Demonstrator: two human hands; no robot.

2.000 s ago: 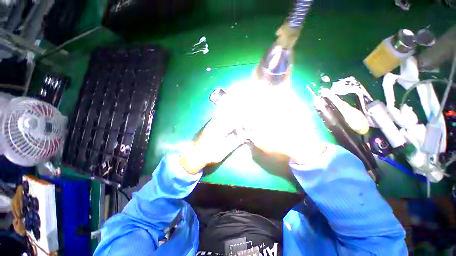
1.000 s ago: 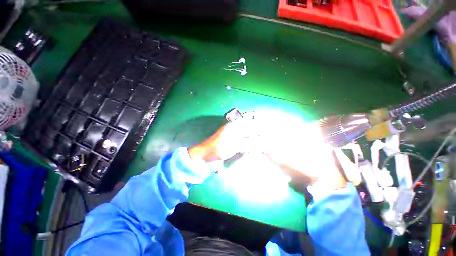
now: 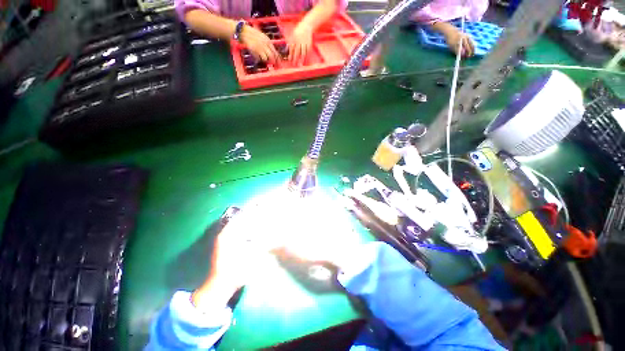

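Observation:
My left hand and my right hand are close together under the lamp head. The glare hides my fingers and whatever they may hold. A small dark square part with a bright face shows at the upper edge of my left hand; whether the hand touches it I cannot tell. Both forearms are in blue sleeves. The black grid tray lies left of my hands, with a small pale ring-like piece in its near part.
White fittings and leads and a yellowish bottle lie at right. A white round device stands beyond. Across the bench, a person's hands are in a red tray; another's hand is at a blue tray. A filled dark tray is at far left.
The view has shifted, bringing the far side of the bench and other people's hands into sight. The desk fan at left is out of view. My hands stay together under the lamp.

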